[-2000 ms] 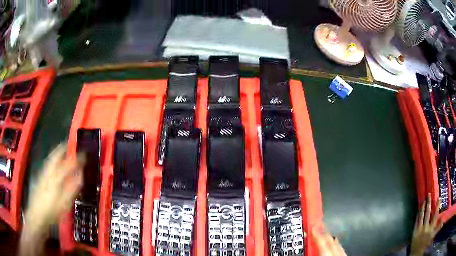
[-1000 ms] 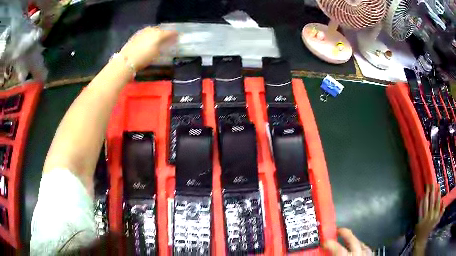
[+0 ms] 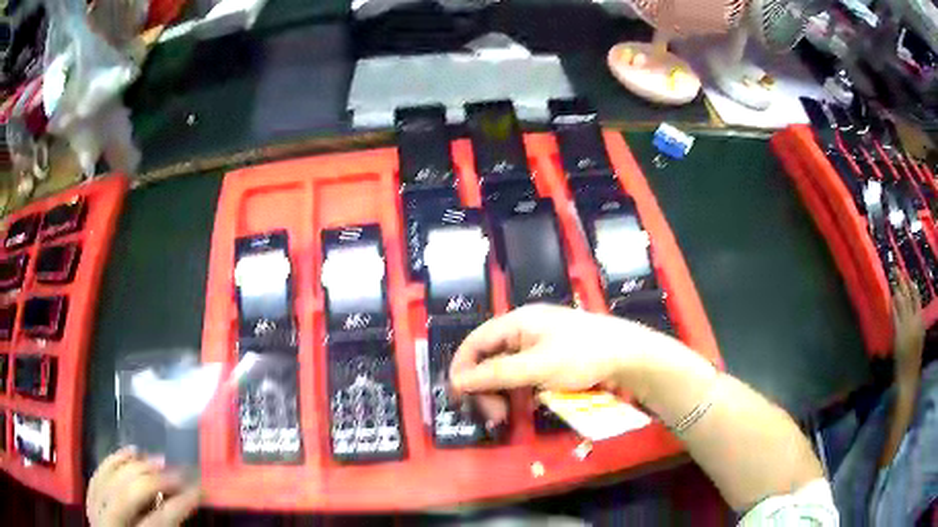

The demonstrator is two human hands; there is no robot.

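Note:
My left hand (image 3: 144, 492), at the lower left, holds a clear film sheet (image 3: 168, 407) with a strong glare, left of the red foam tray (image 3: 710, 340). My right hand (image 3: 545, 355) is over the front row, its fingertips at the keypad of the third open flip phone (image 3: 454, 278). A small white card (image 3: 597, 414) with orange-yellow print sticks out under that hand. Open phones lie in the front row, several screens glaring white. Three more stand behind. The fourth phone's keypad is mostly hidden by my right hand.
A pale sheet stack (image 3: 453, 82) lies behind the tray. A blue clip (image 3: 674, 140) and fan bases are at the back right. Other red trays stand left (image 3: 87, 340) and right (image 3: 833, 232). Another person's hand (image 3: 905, 314) is at the right tray.
My left hand has come back from the sheet stack to the lower left, now with clear film. My right hand has moved from the tray's right edge in over the phones, with the card showing.

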